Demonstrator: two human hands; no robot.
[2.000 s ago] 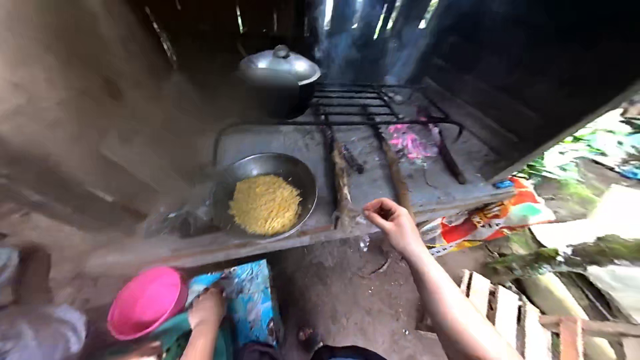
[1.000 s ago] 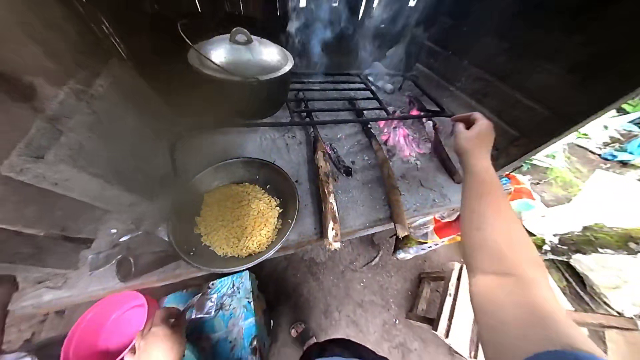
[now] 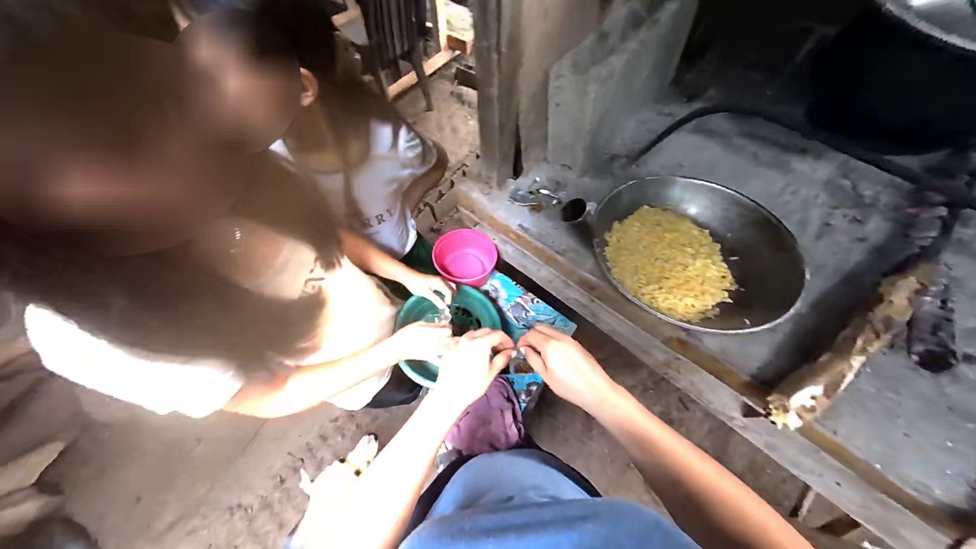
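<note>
My left hand [image 3: 474,361] and my right hand [image 3: 563,364] are close together over the near side of a teal plastic basin [image 3: 412,313], fingertips pinched toward each other. Whether something small is between them I cannot tell. The basin holds something dark. Another person's hand [image 3: 425,341] is right beside my left hand, and a second person's hand [image 3: 431,288] reaches over the basin. A pink plastic bowl [image 3: 465,258] is just beyond it. To the right, a metal pan [image 3: 762,263] with a yellow shredded or grain-like food [image 3: 667,263] sits on the stove ledge.
Two people are close on my left. The wooden edge [image 3: 648,351] of the stove ledge runs diagonally at my right. On the ledge lie a piece of firewood [image 3: 854,347] and a small dark cup [image 3: 573,210]. A blue patterned surface [image 3: 534,305] lies beside the basin.
The view has swung left. My right hand, earlier by the grate over the fire, is now beside my left hand near the basin. The two people are now in full view.
</note>
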